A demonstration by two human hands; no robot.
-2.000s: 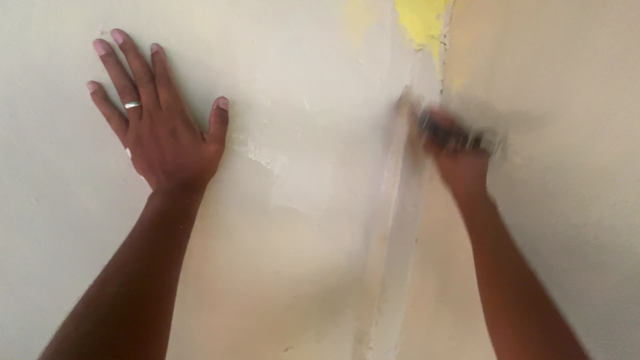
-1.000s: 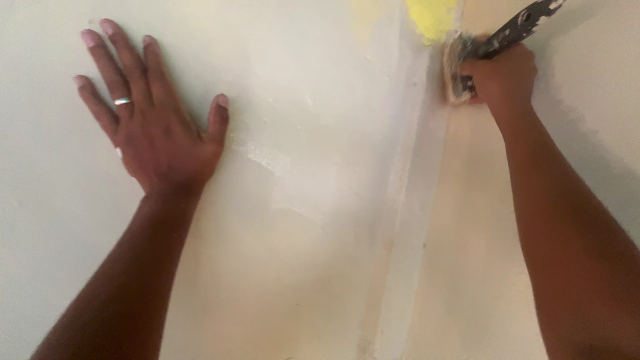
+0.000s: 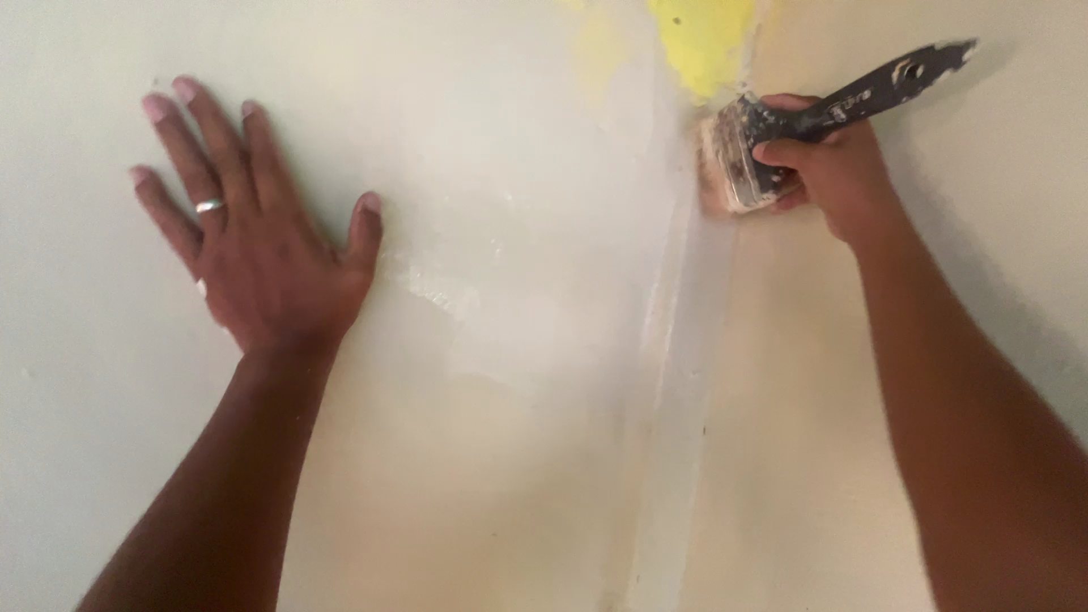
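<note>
My left hand [image 3: 276,263] lies flat against the pale wall [image 3: 510,425], fingers spread, a silver ring on one finger. On the right, my right hand [image 3: 829,166] grips a wide paintbrush [image 3: 765,153] near its ferrule. The brush's dark, paint-specked handle points up to the right, and its bristles face left against the wall, just below a bright yellow patch [image 3: 701,42]. Beneath the bristles a pale vertical strip [image 3: 684,382] runs down the wall.
The wall fills the view. A fainter yellow patch [image 3: 599,51] lies left of the bright one. Small rough marks [image 3: 429,289] show on the surface right of my left hand. My right arm casts a shadow on the wall at the right.
My right hand with the brush has moved up and right from where it was two seconds ago, and sits slightly lower than one second ago. My left hand stays flat on the wall.
</note>
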